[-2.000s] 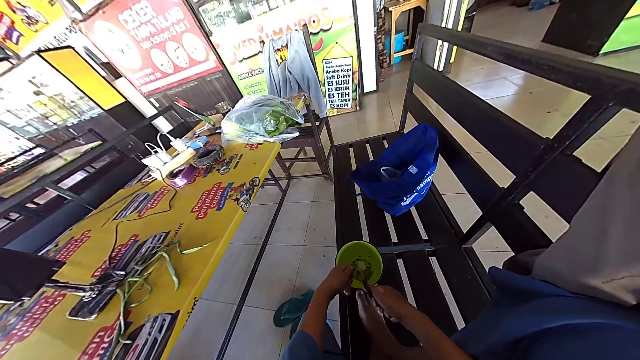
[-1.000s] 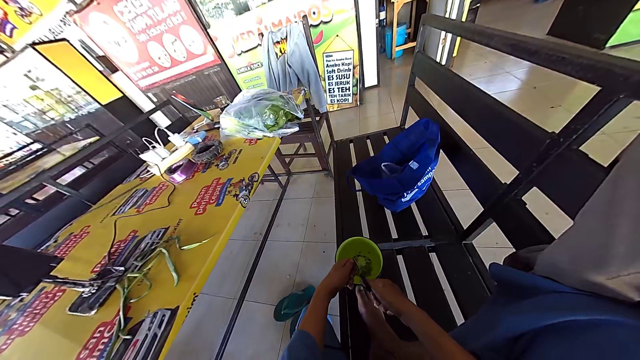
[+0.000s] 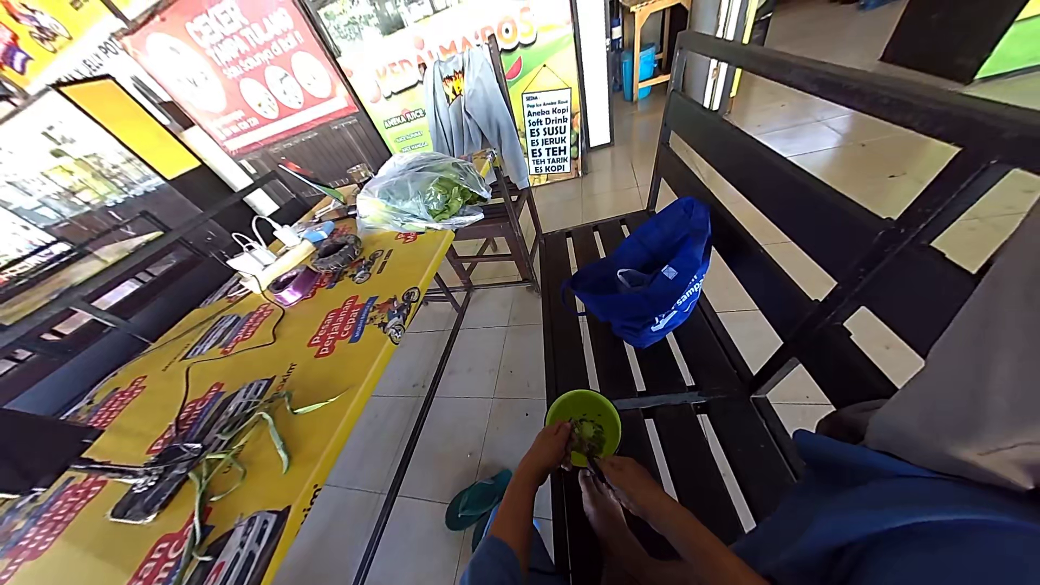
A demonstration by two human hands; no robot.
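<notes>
A lime-green bowl [image 3: 605, 404] rests on the slatted bench, with chopped green pieces [image 3: 588, 436] inside. My left hand [image 3: 551, 447] is at the bowl's left rim, its fingers closed around something small that I cannot make out. At the near rim, my right hand [image 3: 630, 481] grips a thin dark tool, perhaps a knife, whose end points into the bowl. A bare foot [image 3: 597, 504] lies on the bench just below the bowl, between my forearms.
A blue fabric bag [image 3: 650, 284] stands on the black bench [image 3: 674, 439]. The yellow-covered table [image 3: 325, 390] holds long green stalks [image 3: 276, 443], a purple tape roll [image 3: 294, 286], chargers and a plastic bag of greens [image 3: 422, 195]. Green sandals [image 3: 479, 500] lie on the floor.
</notes>
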